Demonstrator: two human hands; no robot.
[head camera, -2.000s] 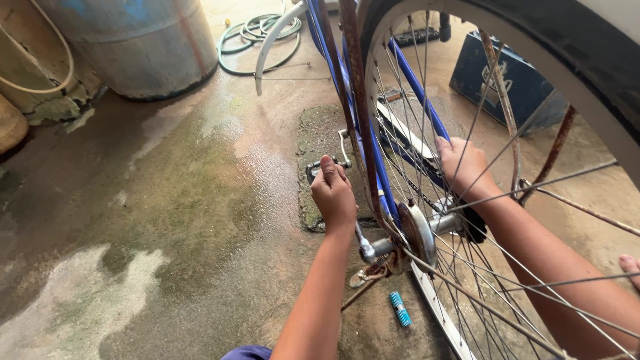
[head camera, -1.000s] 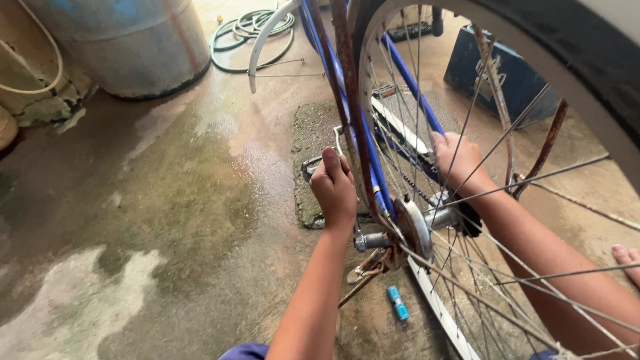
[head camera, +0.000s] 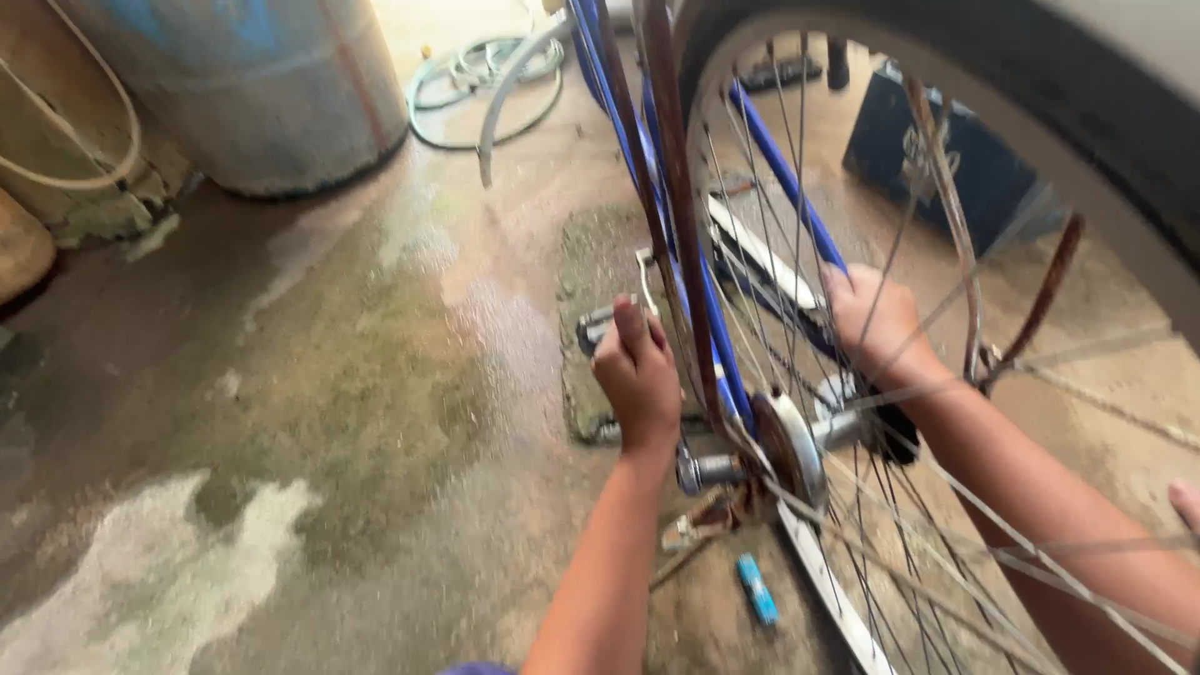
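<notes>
My left hand (head camera: 637, 384) is closed around the handle of a socket wrench. The wrench's metal head and socket (head camera: 708, 472) sit at the axle end, beside the rear wheel hub (head camera: 792, 445) of a blue bicycle. My right hand (head camera: 877, 314) grips the blue frame tube (head camera: 787, 178) on the far side, above the chain and the white chain guard (head camera: 764, 253). Spokes and the wheel rim (head camera: 698, 169) cross in front of the right arm. Most of the wrench handle is hidden by my left hand.
A pedal (head camera: 595, 328) shows behind my left hand. A small blue tube-like item (head camera: 757, 589) lies on the concrete below the hub. A dark blue box (head camera: 937, 159) stands at the right, a large drum (head camera: 281, 94) at the upper left, and a coiled hose (head camera: 441, 117) near it.
</notes>
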